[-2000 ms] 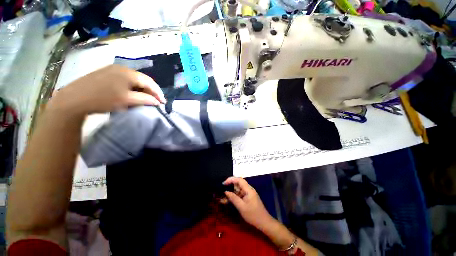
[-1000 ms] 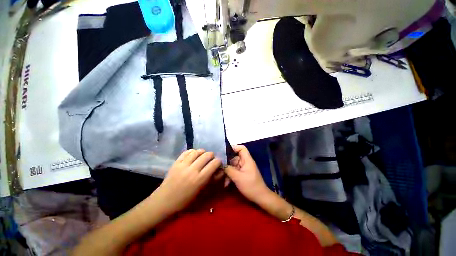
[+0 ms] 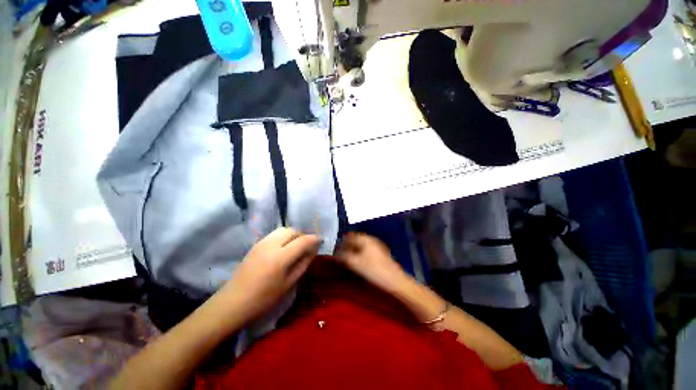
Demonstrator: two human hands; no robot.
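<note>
The pale grey garment panel [image 3: 191,175] lies over the left of the machine table, with dark seam strips and a small black pocket piece [image 3: 264,94] on it. Black fabric [image 3: 172,46] shows beyond and under it. The panel's right edge runs to the presser foot [image 3: 327,90] of the white sewing machine [image 3: 427,15]. My left hand [image 3: 273,266] is bare and closes on the panel's near edge. My right hand [image 3: 368,257] is bare, slightly blurred, at the panel's near right corner; its fingertips are curled and whether they hold cloth is unclear.
The bright blue lamp [image 3: 227,30] hangs left of the needle. A curved black piece [image 3: 458,103] lies under the machine arm. Thread snips [image 3: 534,105] and a yellow-orange stick [image 3: 632,107] lie at the right. Cut grey and black pieces [image 3: 488,259] lie below the table's right edge.
The grey panel was first bunched under my raised left hand, then spread flat with both hands at its near edge. Since then, my left hand has shifted slightly left and the hands are further apart.
</note>
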